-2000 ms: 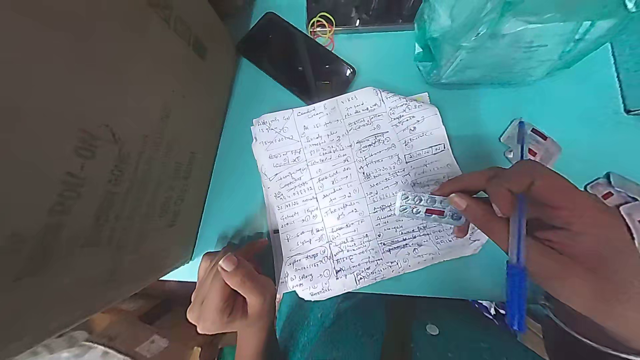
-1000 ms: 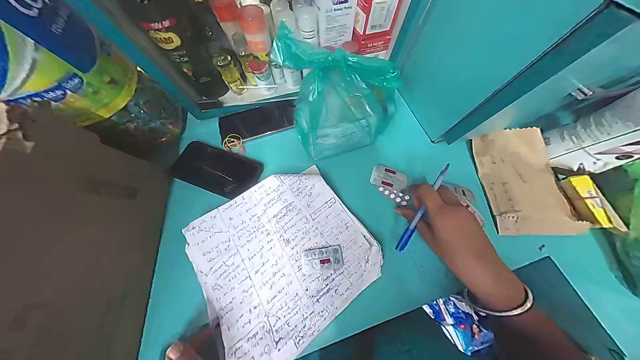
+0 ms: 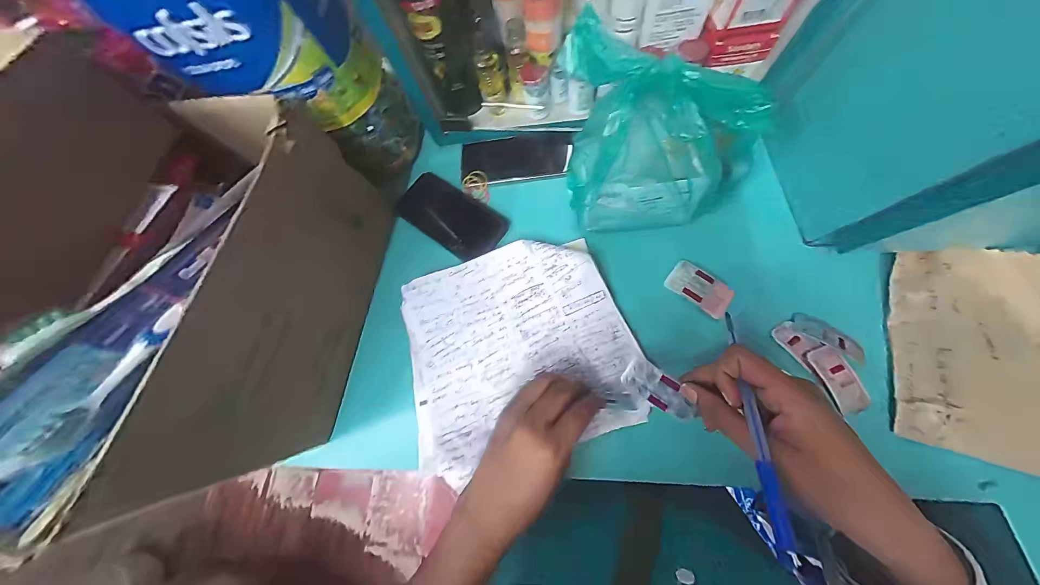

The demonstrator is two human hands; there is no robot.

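Note:
Handwritten sheets of paper [image 3: 504, 341] lie on the turquoise tabletop. Over their lower right part is my left hand [image 3: 548, 422], its fingertips bent down at the edge of a small blister strip, partly hidden; its exact grip cannot be told. My right hand [image 3: 780, 414] pinches a silver blister pack with dark red marks [image 3: 662, 394] at the sheets' right edge and also holds a blue pen [image 3: 764, 463] between its fingers. Above it lies a single blister pack [image 3: 699, 288]. Several more blister packs [image 3: 825, 361] overlap to the right of my right hand.
A cardboard box [image 3: 268, 325] full of packets stands at left. Behind the papers are a black phone [image 3: 452, 215], rubber bands [image 3: 476, 185], a dark flat object [image 3: 517, 158] and a tied green plastic bag [image 3: 650, 162]. Brown paper [image 3: 963, 357] lies at right, below a turquoise cabinet [image 3: 910, 106].
My left hand has come up from the lower edge onto the papers. My right hand, over the packs right of the papers one second ago, now holds a pack at their edge.

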